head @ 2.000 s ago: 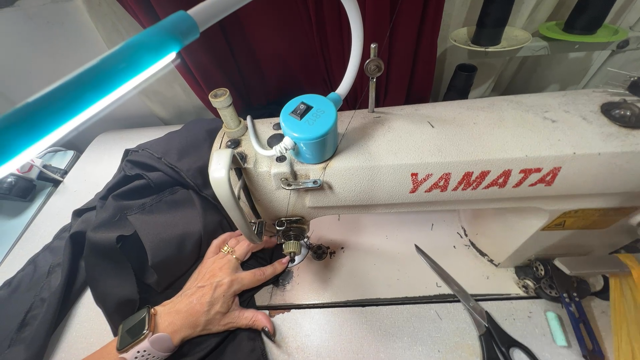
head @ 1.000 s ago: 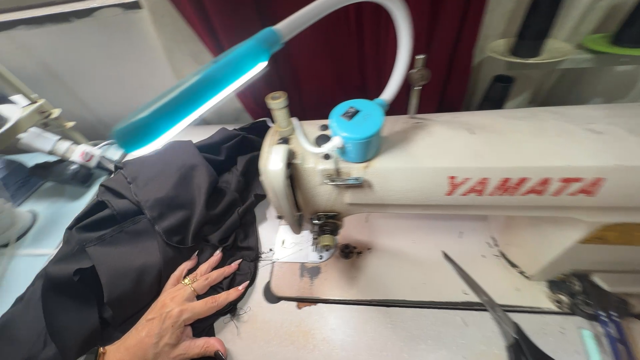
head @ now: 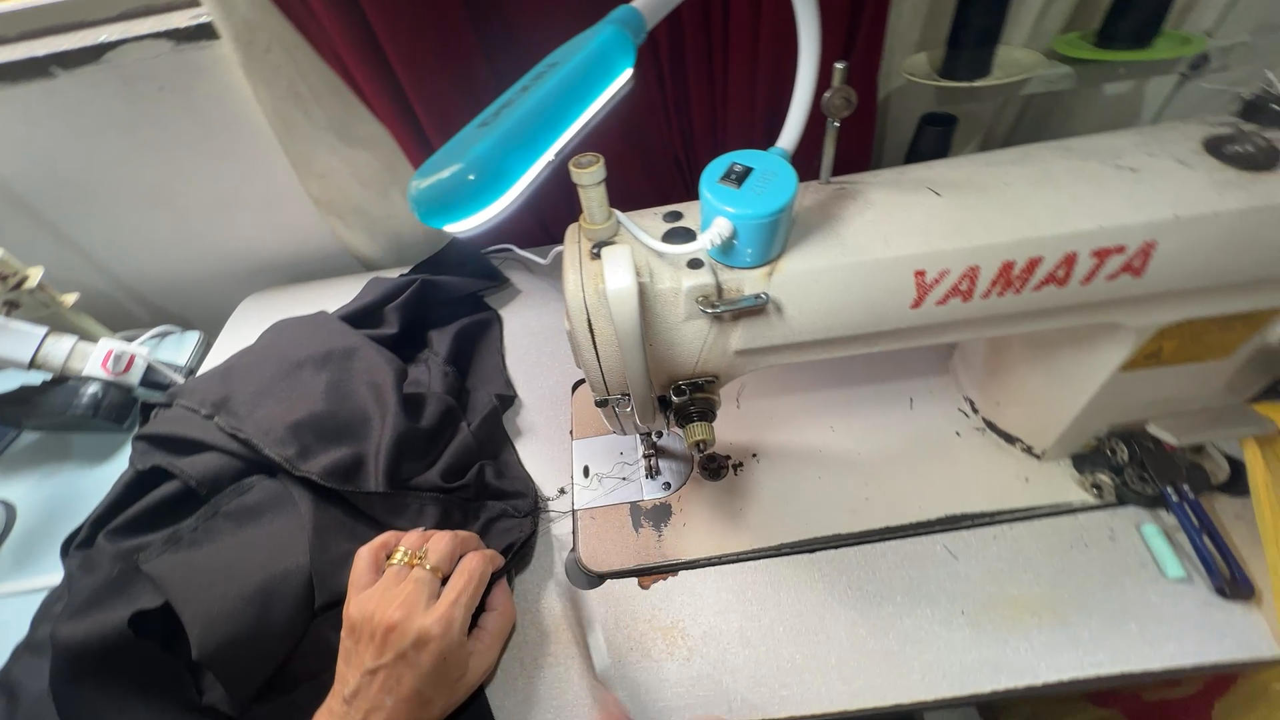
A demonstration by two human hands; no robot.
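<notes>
My left hand (head: 425,615), with gold rings, has its fingers curled on the edge of a dark fabric garment (head: 300,470) left of the sewing machine (head: 900,270). Loose threads (head: 560,505) run from the fabric edge to the needle plate (head: 615,470), under the presser foot (head: 650,455). At the bottom edge, a small, badly blurred part of my right hand (head: 608,705) shows with the blurred blade of the scissors (head: 592,640) pointing up toward the threads; the handles are out of view.
A blue lamp (head: 530,120) hangs over the fabric, its base (head: 748,205) on the machine head. Dark-blue-handled snips (head: 1205,540) and a pale green piece (head: 1162,552) lie at the right. Thread cones (head: 975,40) stand behind; a plug (head: 115,362) is at the left.
The fabric has moved left, away from the needle. My left hand has gone from spread to curled at its edge. The scissors have left the tabletop, and my right hand has come into view.
</notes>
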